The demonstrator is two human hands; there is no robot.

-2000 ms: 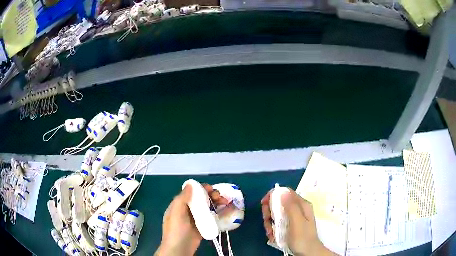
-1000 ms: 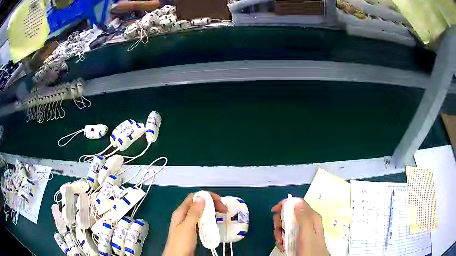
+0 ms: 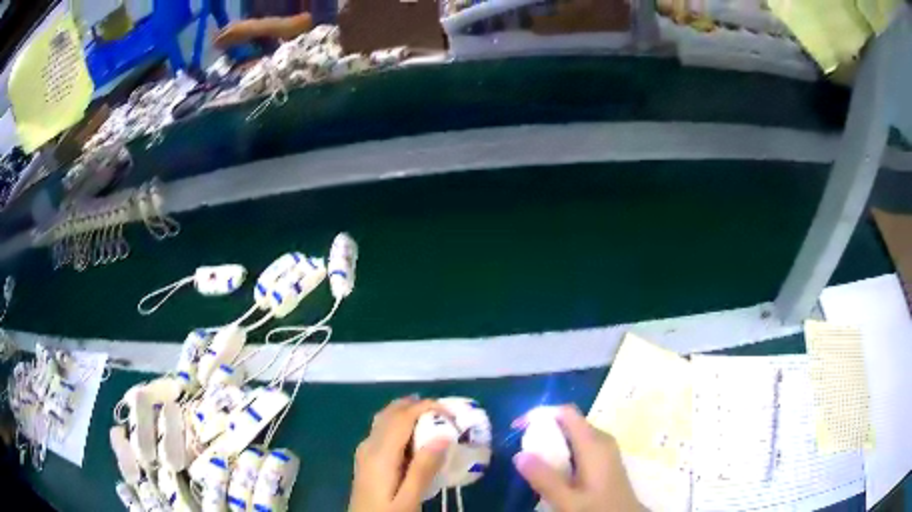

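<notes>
My left hand point(image 3: 393, 462) holds a corded white piece point(image 3: 436, 432) over the left part of a wider white round piece with blue marks point(image 3: 474, 420). White cords hang from below the two. My right hand point(image 3: 585, 468) holds another white piece point(image 3: 547, 438), its front bright with a bluish glare. A gap of green table lies between the hands. A pile of corded white pieces with blue bands point(image 3: 230, 415) lies left of my left hand.
Yellow paper point(image 3: 640, 410), a ruled form point(image 3: 745, 430) and a dotted sheet point(image 3: 840, 385) lie right. Loose pieces lie beyond a grey rail point(image 3: 480, 357); a post point(image 3: 840, 200) rises right. A person's arm point(image 3: 262, 30) shows far upper left.
Both held pieces have turned from long and upright to a shorter, rounder view. The pieces beyond the rail at left have shifted right relative to the pile, their cords with them.
</notes>
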